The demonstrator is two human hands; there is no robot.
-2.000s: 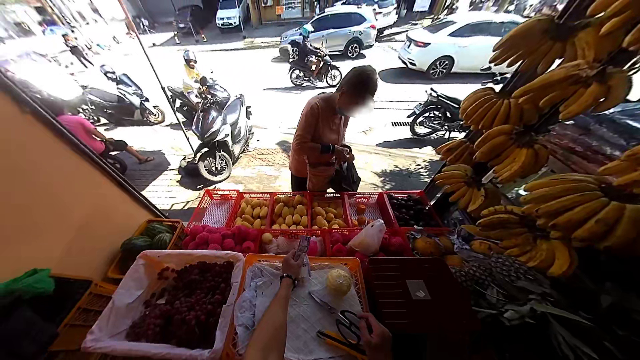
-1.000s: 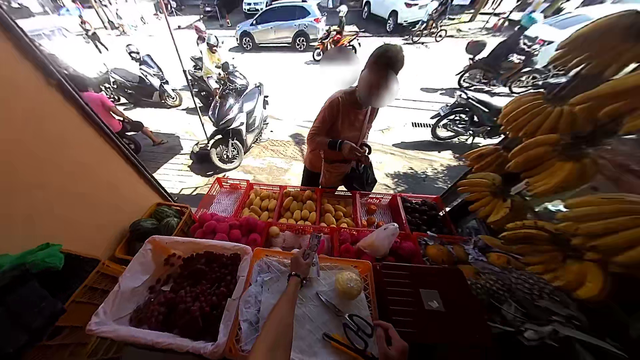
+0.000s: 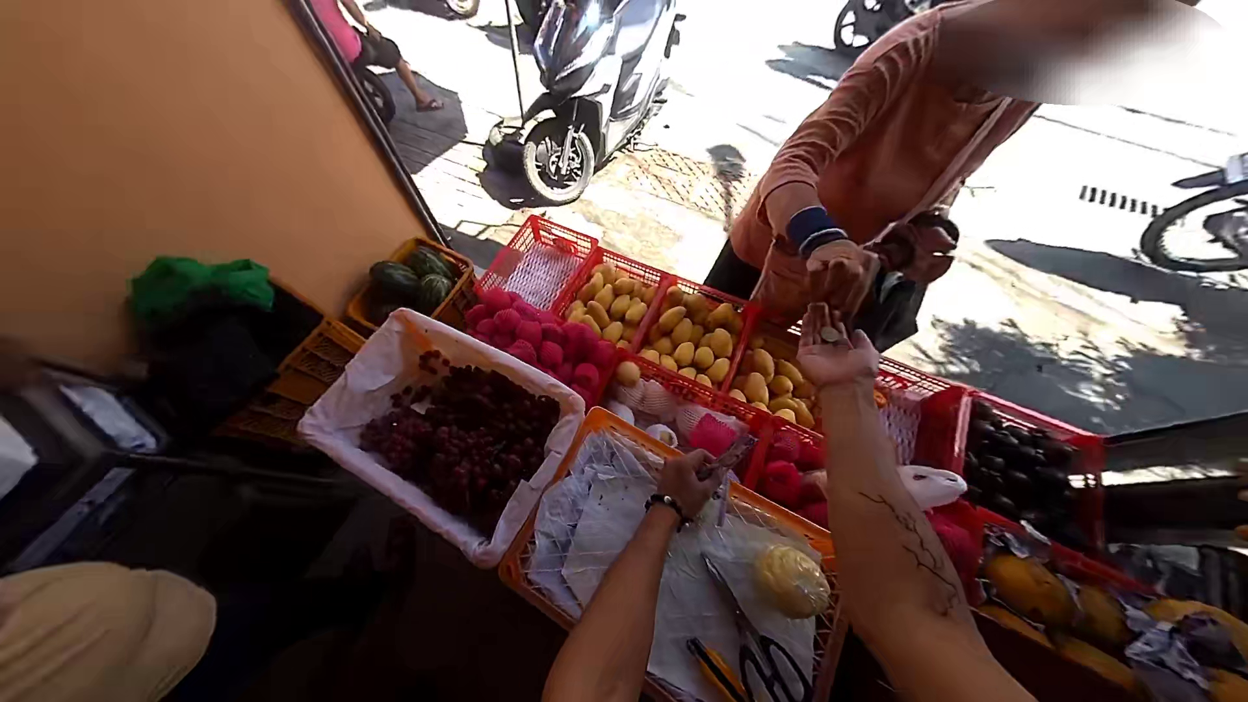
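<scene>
My left hand (image 3: 687,483), with a dark bracelet at its wrist, grips what look like folded banknotes (image 3: 726,456) above an orange crate (image 3: 517,561). My right hand (image 3: 837,353) reaches over the mangoes, palm up, fingers spread, with what looks like a coin (image 3: 830,333) lying on it. Another person's hand (image 3: 840,273), with a blue band at the wrist, is just above my fingertips; whether they touch I cannot tell. In the orange crate, on pale sheets, lie scissors (image 3: 770,663), a yellow-handled tool (image 3: 717,673) and a wrapped yellow fruit (image 3: 792,581).
A white-lined crate of red grapes (image 3: 468,439) stands left of my left arm. Red crates hold yellow mangoes (image 3: 692,336), pink-netted fruit (image 3: 546,341) and dark fruit (image 3: 1014,468). Watermelons (image 3: 414,278) sit by the wall. A person in an orange top (image 3: 877,146) leans over the crates; a scooter (image 3: 595,88) stands behind.
My right hand has moved from beside the scissors out to the other person, who now leans closer with a hand extended. My left hand still holds the notes. The view has shifted strongly.
</scene>
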